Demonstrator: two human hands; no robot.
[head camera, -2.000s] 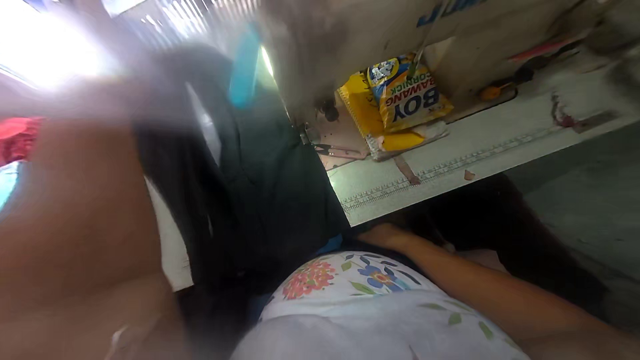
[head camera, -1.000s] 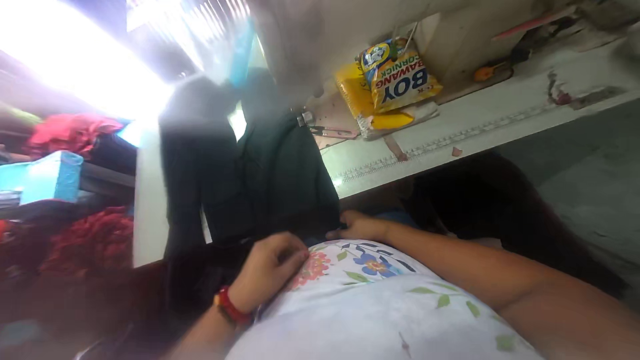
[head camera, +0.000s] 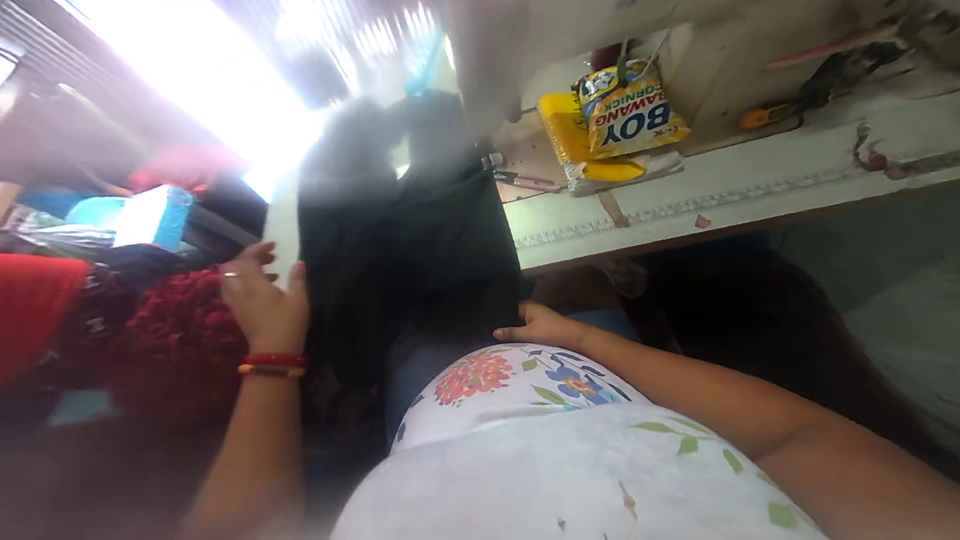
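Note:
A black cloth garment (head camera: 420, 232) hangs over the edge of a white sewing-machine table (head camera: 577, 240), down toward my lap. At the garment's left border is my left hand (head camera: 266, 296), fingers apart, with a ring and red and yellow bands at the wrist; nothing shows in it. My right hand (head camera: 544, 326) lies at the garment's lower right corner, thumb and fingers around its edge beside my flowered shirt. Glare blurs the garment's far end.
A yellow snack bag (head camera: 630, 112) lies on a yellow packet (head camera: 566, 142) on the table. Near them are small metal tools (head camera: 525, 180), a yellow-handled cutter (head camera: 769, 116) and a printed measuring scale (head camera: 675, 206). At left, red fabric (head camera: 176, 322) and a light-blue box (head camera: 154, 217) are piled.
My left hand has moved from beside my shirt out to the left border of the black garment, and its fingers have spread. My right hand stays at the garment's lower right corner.

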